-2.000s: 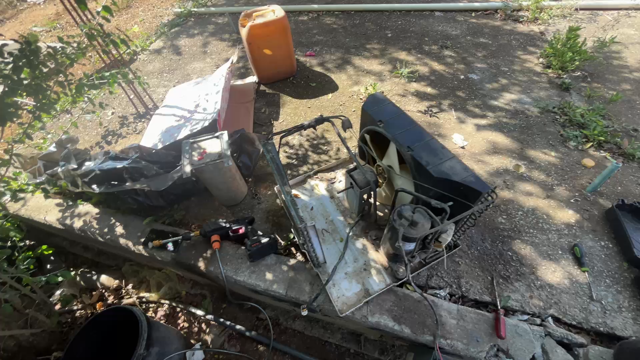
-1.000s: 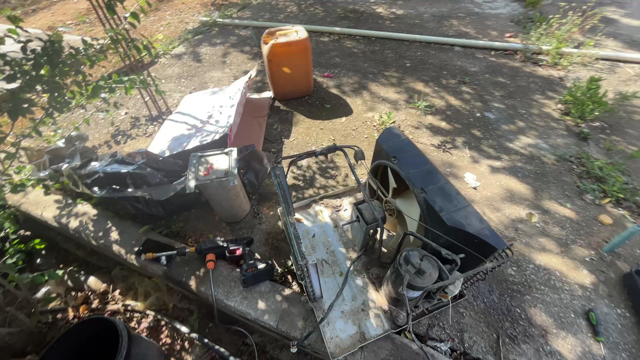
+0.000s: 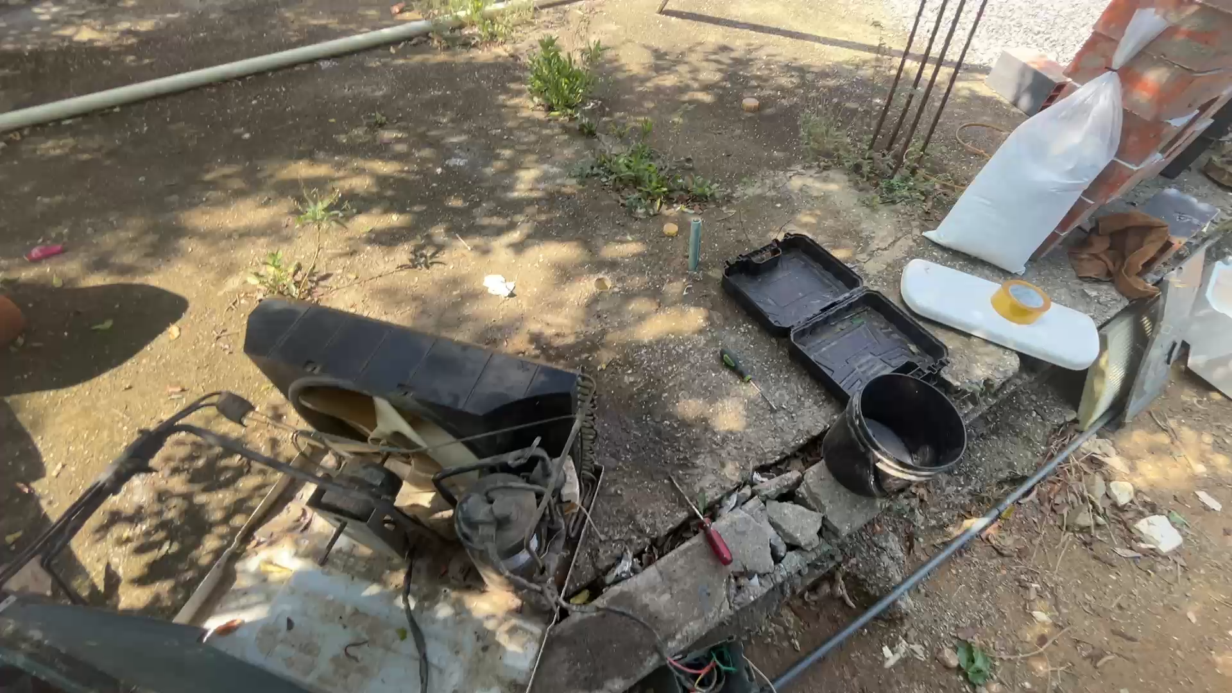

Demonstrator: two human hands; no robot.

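Neither of my hands is in the head view. At the lower left lies a dismantled air-conditioning unit on a dirty white metal base (image 3: 366, 616), with a compressor (image 3: 499, 520), a fan motor (image 3: 358, 496) and a black fan housing (image 3: 414, 361). A screwdriver with a red handle (image 3: 716, 542) rests on the concrete edge, right of the compressor. Farther back, a screwdriver with a green and black handle (image 3: 736, 365) lies beside an open black plastic tool case (image 3: 796, 282). A black bucket (image 3: 897, 433) stands just in front of the case.
A white lid-like panel (image 3: 991, 313) carries a roll of yellow tape (image 3: 1020, 301). Behind it, a filled white sack (image 3: 1035, 178) leans on brickwork (image 3: 1155, 87). Steel rods (image 3: 924, 87) stand upright. A long pipe (image 3: 943, 568) runs below the broken concrete edge (image 3: 664, 606); coloured wires (image 3: 707, 666) lie near it.
The view has swung far to the right, bringing in the tool case, bucket, sack and brickwork. The metal can and the cordless drill seen earlier are out of view.
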